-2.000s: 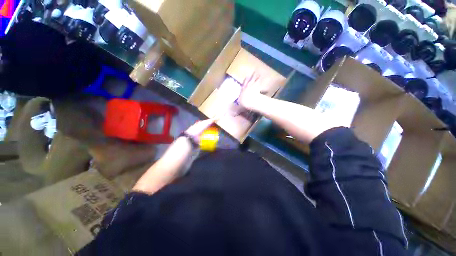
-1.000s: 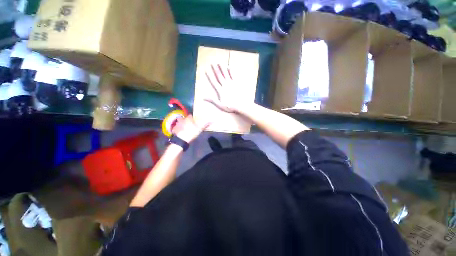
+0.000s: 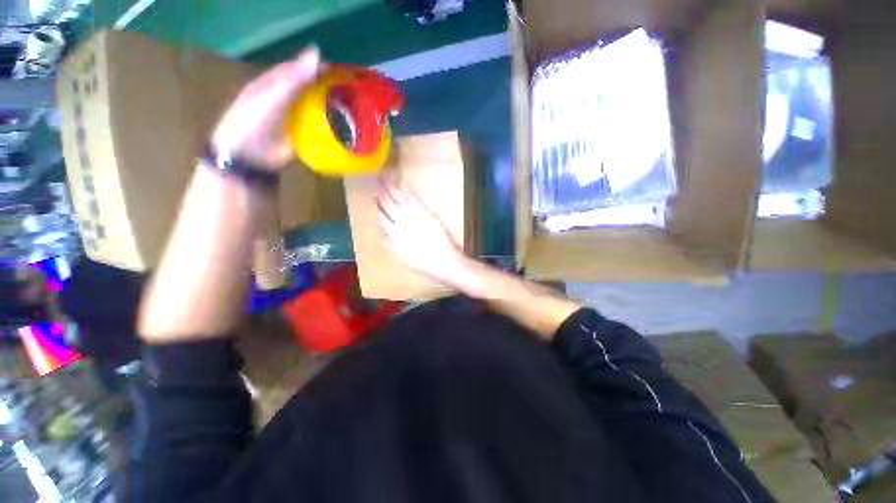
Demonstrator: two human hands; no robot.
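Observation:
A small brown product carton (image 3: 425, 167) lies on the green bench in front of me with its top flaps shut. My right hand (image 3: 415, 236) lies on its top with the fingers spread. My left hand (image 3: 263, 113) is raised at the carton's far left and grips the tape dispenser (image 3: 341, 120), which has a red body and yellow hub. The dispenser is over the carton's far left corner; the motion blur hides whether its tape touches the box.
A large brown carton (image 3: 118, 147) stands on the bench at left. Open product cartons (image 3: 702, 147) with bagged flat panels (image 3: 604, 128) stand in a row at right. A red stool (image 3: 339, 312) is below the bench edge. More brown cartons (image 3: 722, 378) are at lower right.
My left hand has lifted the tape dispenser from beside the carton's near left edge to its far left corner. My right hand stays on the shut flaps. The view has shifted.

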